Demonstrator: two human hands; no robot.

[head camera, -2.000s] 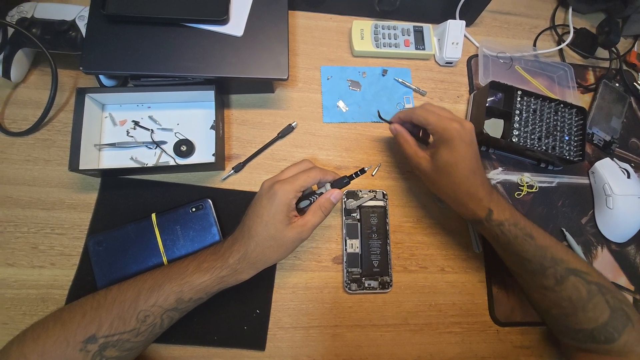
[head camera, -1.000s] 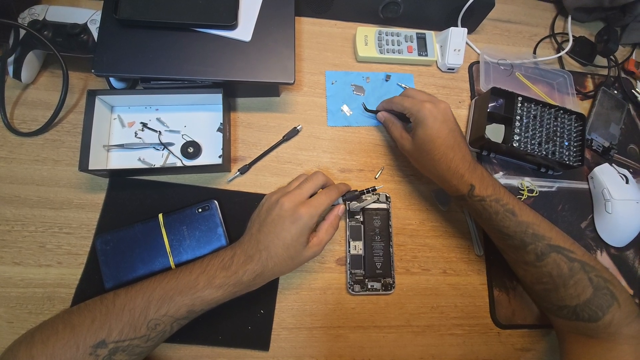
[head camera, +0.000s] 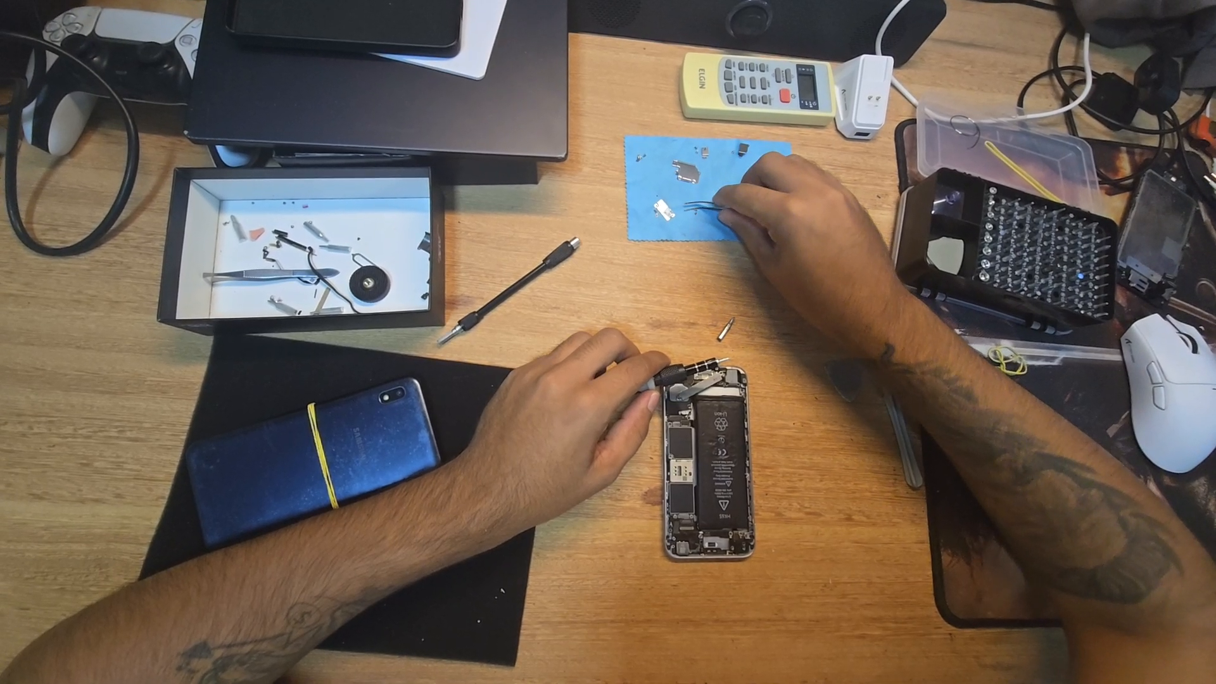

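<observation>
An opened smartphone [head camera: 708,465], its battery and boards bare, lies on the wooden table. My left hand [head camera: 579,418] is closed on a precision screwdriver [head camera: 689,370], whose tip lies over the phone's top edge. A small screwdriver bit [head camera: 726,330] rests just above the phone. My right hand [head camera: 807,237] grips dark tweezers [head camera: 703,205], their points low over a blue cloth [head camera: 655,157]. On that cloth are a metal shield plate [head camera: 686,172], a smaller metal bracket [head camera: 664,210] and several tiny parts. The fingers hide most of the tweezers.
A box [head camera: 437,256] of small parts and a flexible shaft [head camera: 513,288] are at left, above a blue phone [head camera: 266,475] on a black mat [head camera: 456,608]. A bit case [head camera: 912,237], a mouse [head camera: 1170,394] and a metal tool [head camera: 902,442] lie right; a remote [head camera: 708,87] is behind.
The screwdriver in my left hand has come down from above the phone to its top edge. My right hand has moved up onto the blue cloth with the tweezers.
</observation>
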